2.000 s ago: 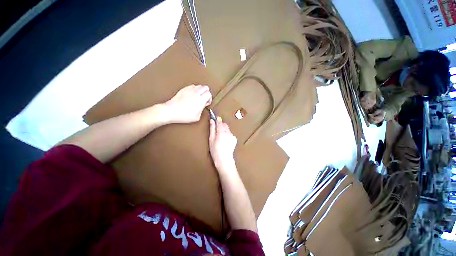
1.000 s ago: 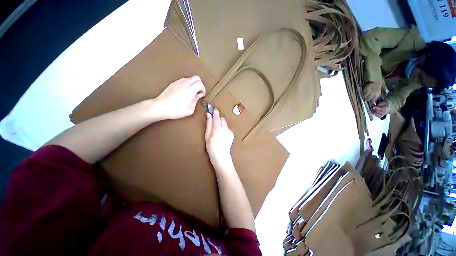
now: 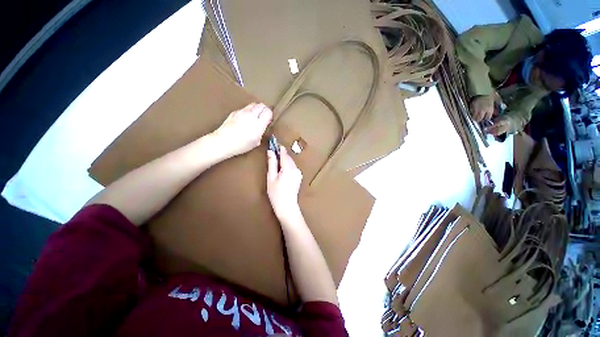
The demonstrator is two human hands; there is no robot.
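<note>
A large brown bag panel [image 3: 210, 204] lies flat in front of me. Its long looped handle [image 3: 376, 72] extends away over the pile beyond, with a smaller loop inside it. My left hand [image 3: 247, 128] pinches at the near base of the handle; whatever its fingertips hold is too small to tell. My right hand [image 3: 284, 178] holds small metallic thread snips [image 3: 274, 142], tips toward the handle base, just beside my left fingers. A black cord runs from the right hand along the forearm. A small white and brown tab [image 3: 298, 145] shows between the strap ends.
A flat panel pile [image 3: 322, 23] with a white sticker [image 3: 293, 66] lies beyond. Loose straps [image 3: 454, 99] cross the far table. A panel pile with handles [image 3: 454, 276] stands at the right. Another person [image 3: 506, 66] works across the white table [image 3: 434, 155].
The camera view has shifted slightly. The snips now show more clearly in my right hand, pointing up at the handle base. My left hand stays pinching near the strap end.
</note>
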